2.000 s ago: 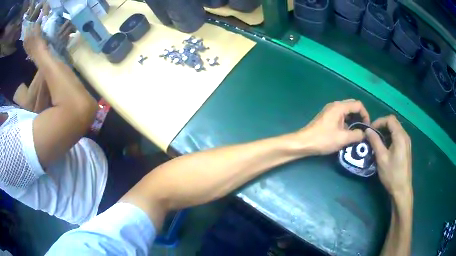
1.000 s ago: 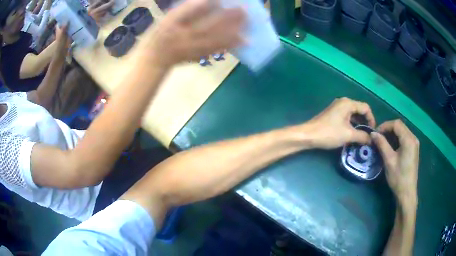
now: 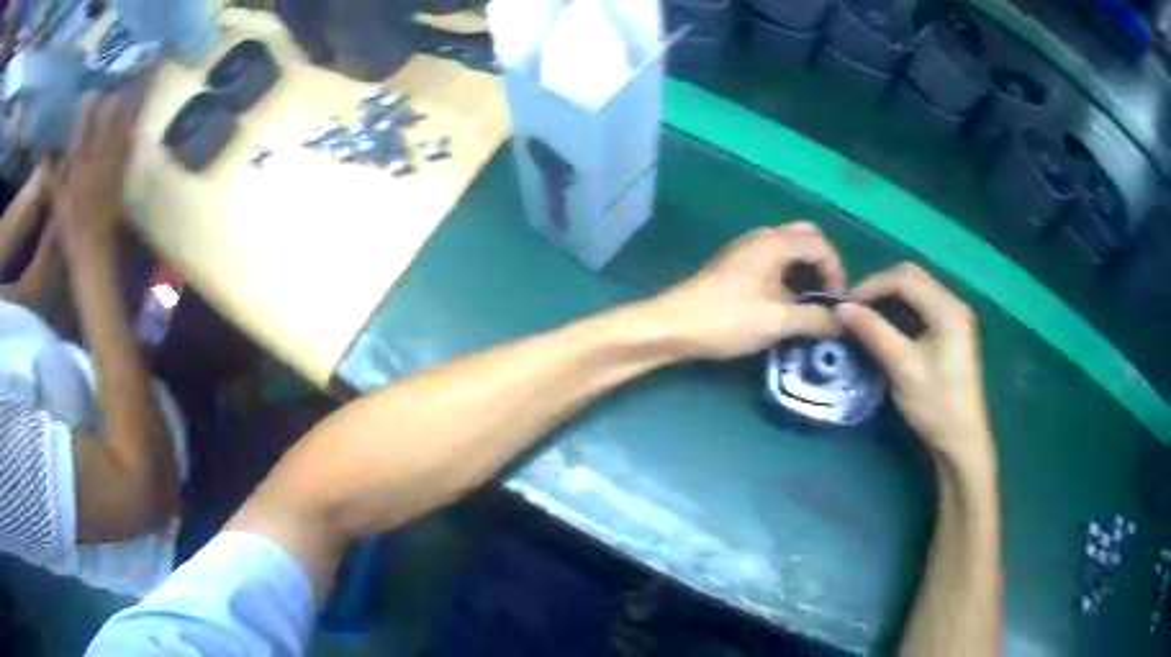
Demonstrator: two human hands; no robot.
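A dark rounded housing with a silver-faced insert and a central hub (image 3: 823, 375) is at the green bench between my hands. My left hand (image 3: 758, 298) pinches its far rim from the left. My right hand (image 3: 927, 353) pinches the same rim from the right, thumb and finger bent. A thin dark rim or cord shows between the fingertips; its exact fit is hidden by them.
An open grey-white carton (image 3: 588, 161) stands upright on the bench, left of my hands. Small fittings (image 3: 379, 132) and two dark housings lie on the pale board (image 3: 328, 244). More fittings (image 3: 1107, 552) lie at right. Stacked housings (image 3: 944, 64) are behind. A person sits at left.
The other person's hand brought in the carton and withdrew; the carton now stands on the bench. The view has shifted, so my hands appear further left, still pinching the rim.
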